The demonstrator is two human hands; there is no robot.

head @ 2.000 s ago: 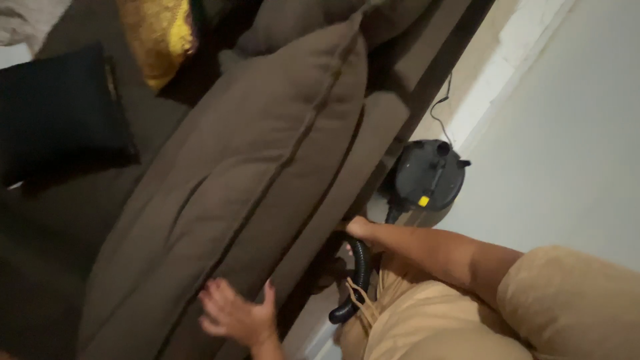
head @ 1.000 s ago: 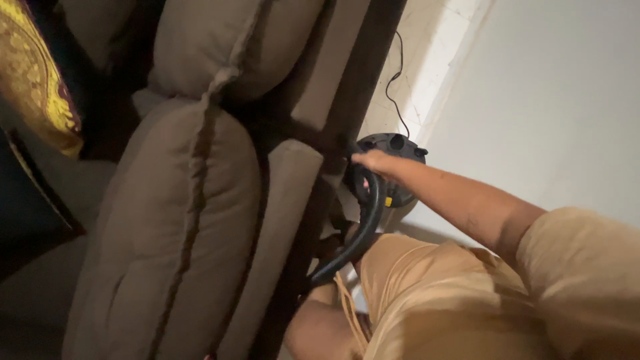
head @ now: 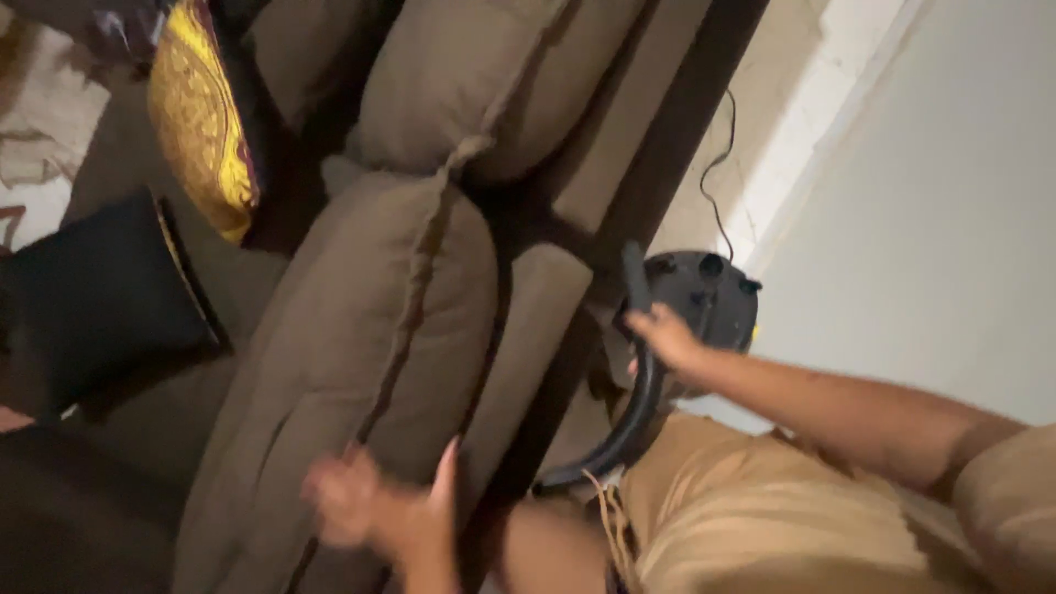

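Observation:
My right hand (head: 667, 337) grips a black ribbed vacuum hose (head: 639, 412) near its upper end, whose grey-black tube end points up beside the sofa frame. The hose curves down in front of my tan clothing. Behind that hand sits a round black vacuum cleaner (head: 716, 301) on the floor. My left hand (head: 363, 499), blurred, is at the lower part of a large brown sofa cushion (head: 355, 305), with fingers and thumb spread and nothing seen in it. Whether it presses on the fabric is not plain.
Another brown cushion (head: 462, 74) lies above the first. A gold patterned pillow (head: 202, 124) and a black pillow (head: 111, 305) lie on the sofa at left. The dark sofa edge (head: 676, 124) runs diagonally near a pale wall (head: 924, 223). A thin black cord (head: 705, 177) trails along the floor.
My left hand, out of view at the cushion's lower end one second ago, shows over the cushion now. My right hand stays on the hose, whose upper end now shows above the hand.

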